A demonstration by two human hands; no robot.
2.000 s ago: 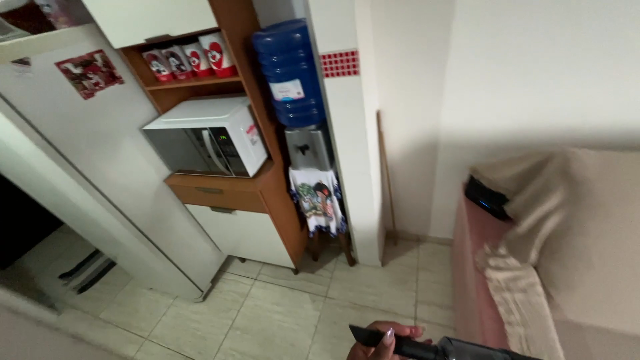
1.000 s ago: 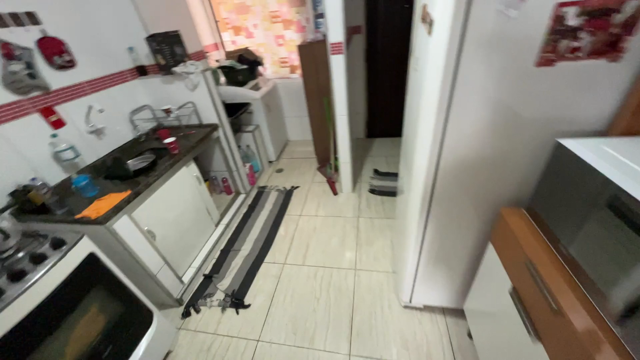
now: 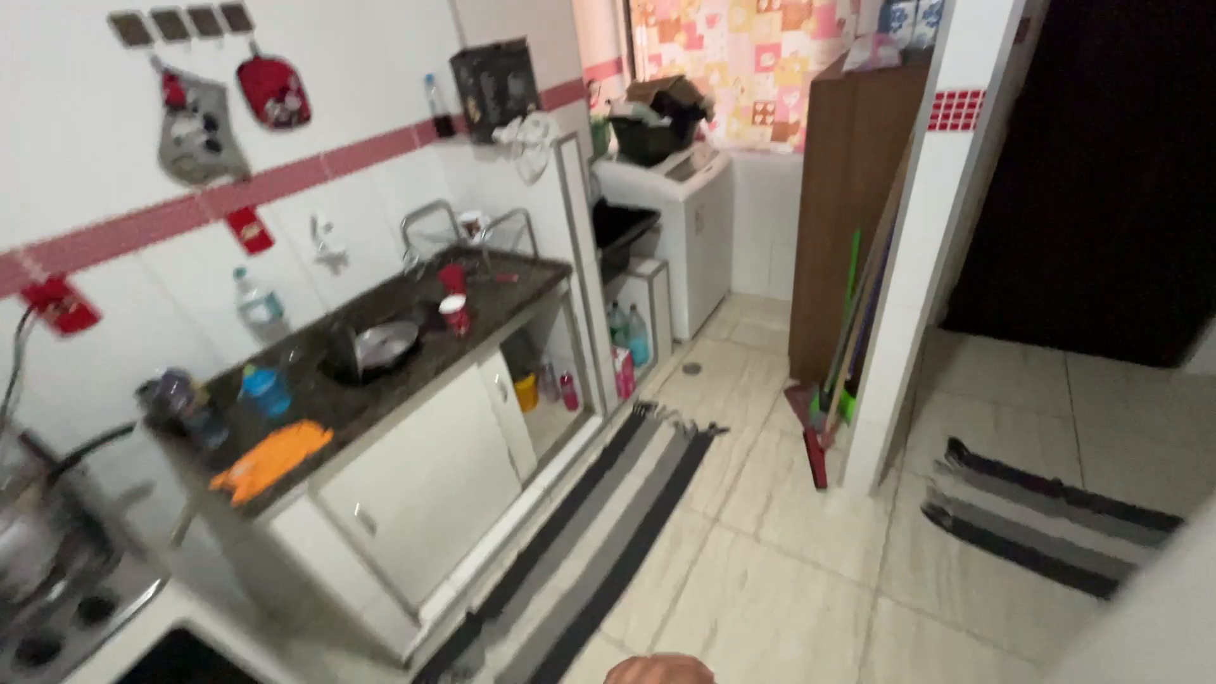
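Only a small part of one of my hands [image 3: 660, 670] shows, at the bottom edge, right of the middle; which hand it is and what it holds cannot be told. Beyond it lies a long striped rug [image 3: 594, 541] on the tiles. To the left runs a dark stone counter [image 3: 366, 418] with an orange cloth [image 3: 273, 460], a blue container [image 3: 265, 390], a metal pan [image 3: 385, 342] in the sink area and a red cup [image 3: 455, 314]. A clear bottle [image 3: 258, 302] stands by the wall. My other hand is out of view.
A stove [image 3: 76, 617] fills the lower left. Farther back are a washing machine [image 3: 701, 237], a brown cabinet [image 3: 825, 218], and brooms and a red squeegee [image 3: 815, 460] against a white pillar [image 3: 907, 332]. A second striped rug [image 3: 1045, 522] lies at the right, before a dark doorway [image 3: 1092, 180].
The view has swung from the microwave and water dispenser to the sink and laundry area. Two seconds ago a hand held a dark object at the bottom; now only a bit of a hand shows.
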